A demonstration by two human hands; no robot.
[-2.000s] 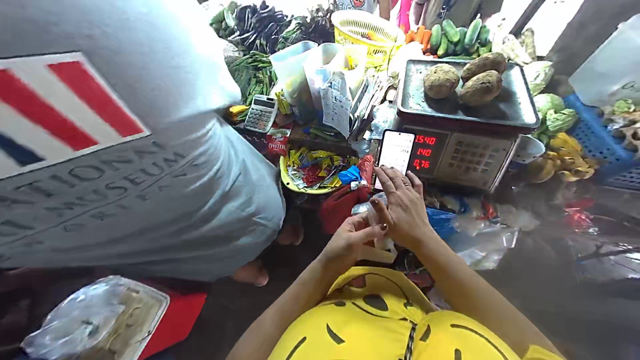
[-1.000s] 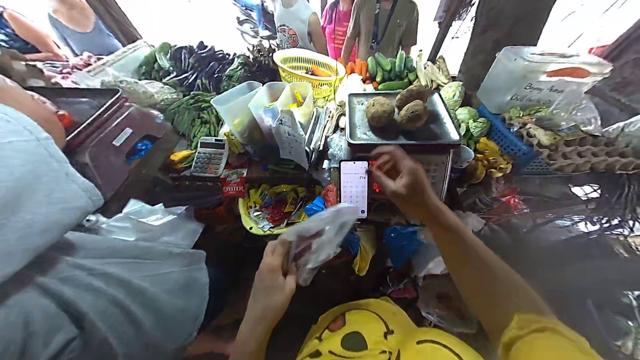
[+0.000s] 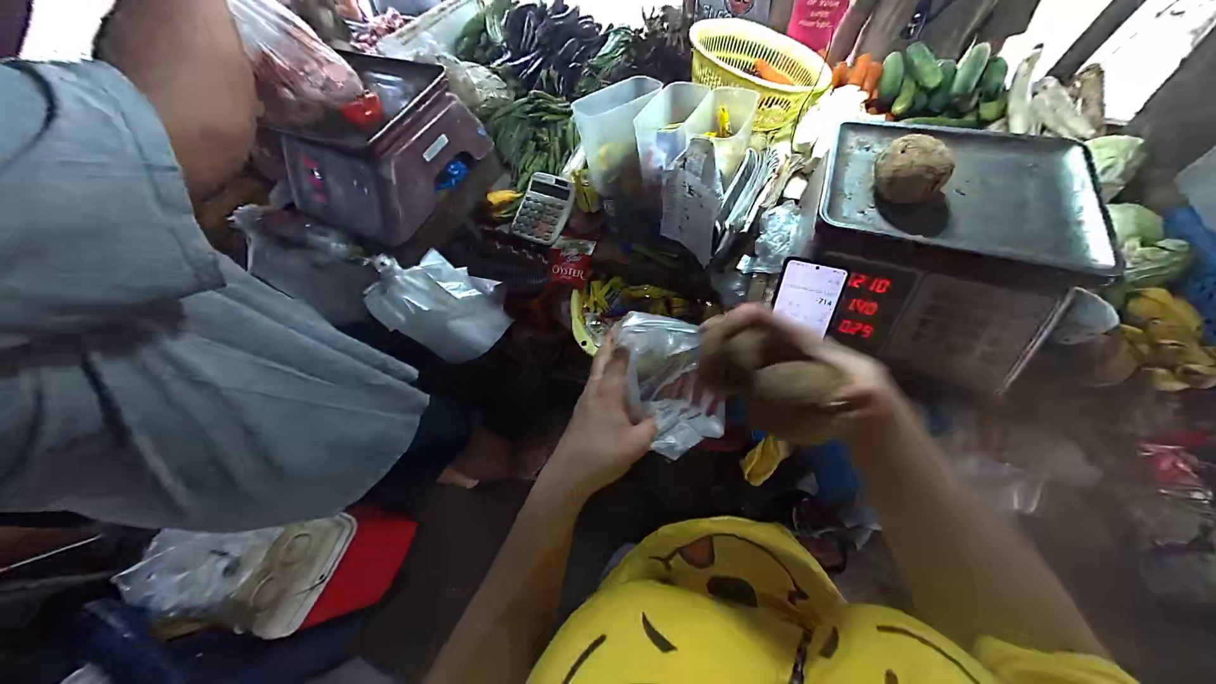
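My left hand (image 3: pixel 608 423) grips a clear plastic bag (image 3: pixel 670 380) by its left side. Brown root vegetables (image 3: pixel 798 394), blurred by motion, are in my right hand (image 3: pixel 841 366), just right of the bag. A single root vegetable (image 3: pixel 914 169) rests on the metal tray (image 3: pixel 1026 204) of a digital scale (image 3: pixel 959 318) with lit red figures. Against the scale's front leans a smartphone (image 3: pixel 809 296) with a lit screen, partly behind my right hand.
Another person in a grey shirt (image 3: pixel 285 399) stands close at left, near a second scale (image 3: pixel 380 180). Beyond my hands are a calculator (image 3: pixel 543 207), plastic containers (image 3: pixel 613 128), a yellow basket (image 3: pixel 760 71) and piled vegetables. A lidded box (image 3: pixel 304 575) lies lower left.
Three root vegetables were on the tray; one remains there and others are in my right hand. My right hand has moved from near the phone towards the bag. The view has shifted.
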